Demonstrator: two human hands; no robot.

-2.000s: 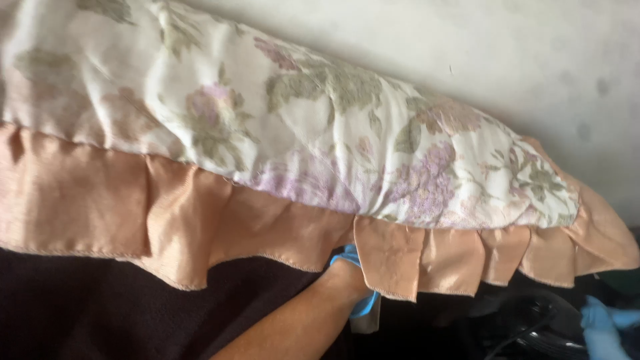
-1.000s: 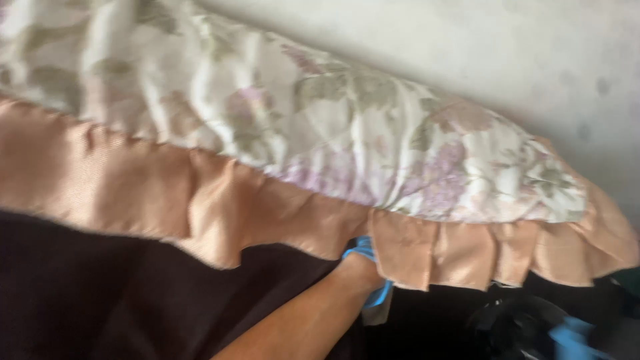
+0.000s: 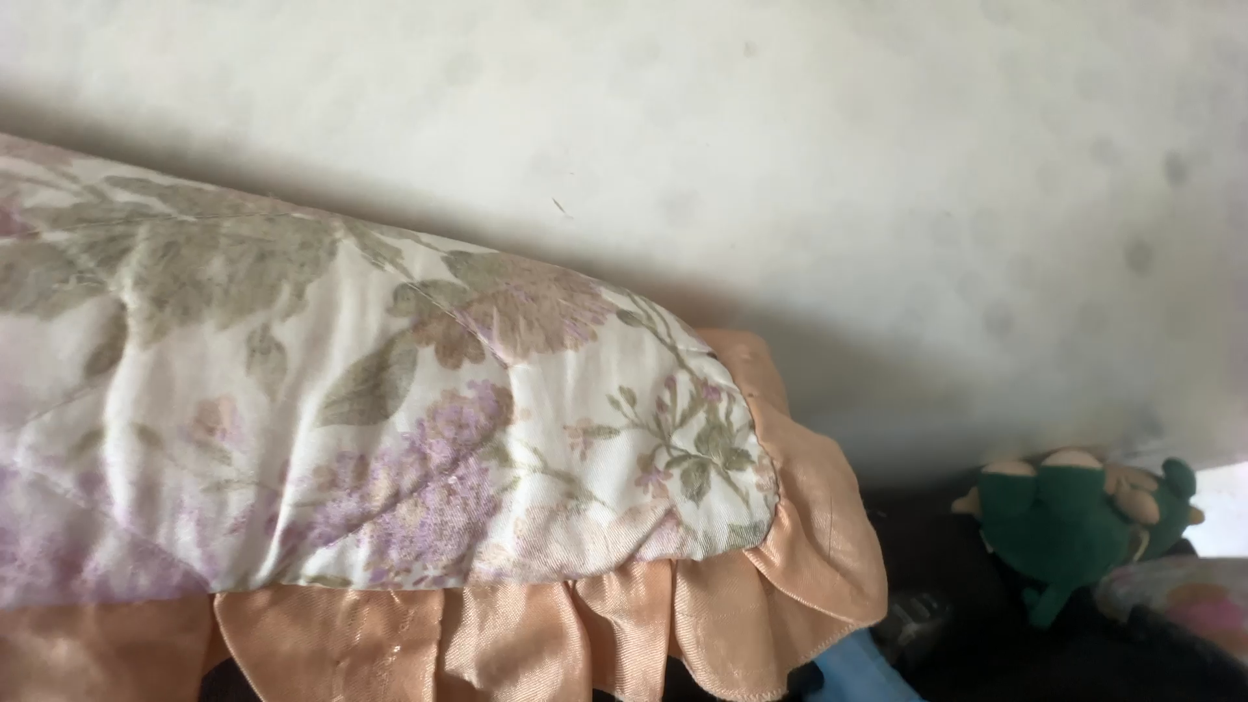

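A quilted fabric piece [image 3: 390, 419] with a floral print in purple, green and brown on white fills the left and middle of the view. A ruffled peach satin trim [image 3: 517, 634] runs along its lower edge and curls round its rounded right end. Neither my left hand nor my right hand shows in the head view.
A pale, spotted wall [image 3: 877, 175] rises behind the quilted piece. At the right lies a green stuffed toy [image 3: 1063, 517] on a dark surface, with a patterned cloth [image 3: 1199, 604] beside it. Something blue [image 3: 863, 673] shows below the trim's right end.
The forearm with a blue band at its wrist, seen below the ruffle in both earlier frames, is out of view. The view has shifted, and the green toy has come into sight at the right.
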